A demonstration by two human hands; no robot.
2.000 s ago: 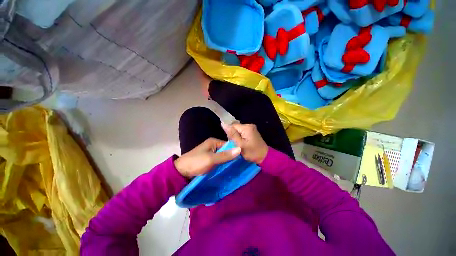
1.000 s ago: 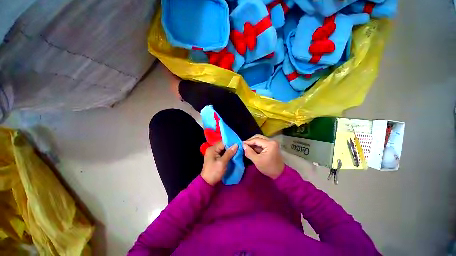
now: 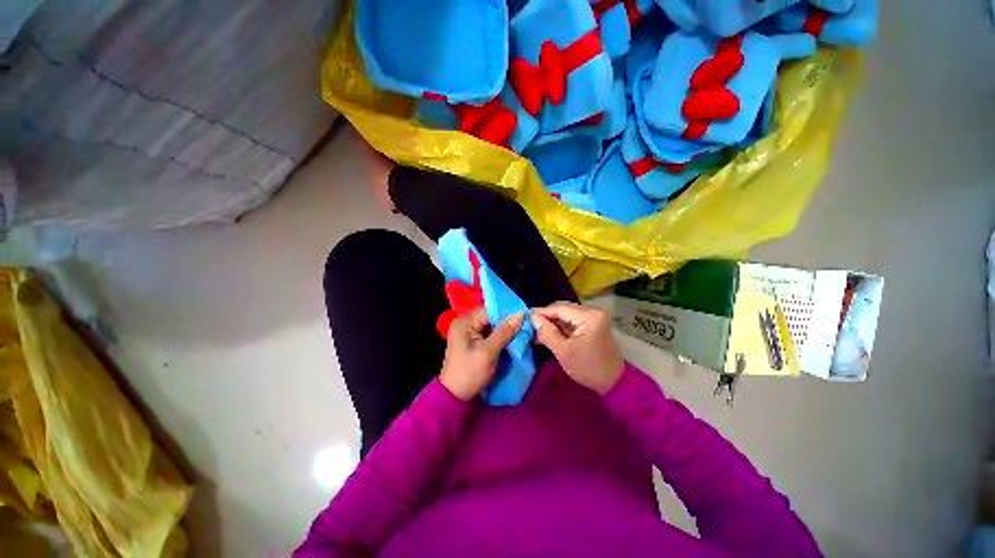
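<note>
A light-blue plush piece [image 3: 505,376] is held above my lap, folded and seen nearly edge-on, with its red bow [image 3: 463,296] on the left side. My left hand [image 3: 474,354] grips its lower left part, thumb on the blue fabric. My right hand [image 3: 582,343] is at its right edge, with thumb and index fingertips pinched together at the seam. Whether a needle or thread is between these fingertips is too small to tell.
A yellow bag [image 3: 709,223] full of blue plush pieces lies ahead. A green and white carton [image 3: 698,325] with pens and a small metal tool [image 3: 729,381] is at right. A whitish-grey sack [image 3: 175,98] and a crumpled yellow bag [image 3: 93,425] are at left.
Since the oldest frame, the piece has turned from a hollow held low to a folded strip with its bow showing. My hands moved slightly apart. Over the last second they barely moved.
</note>
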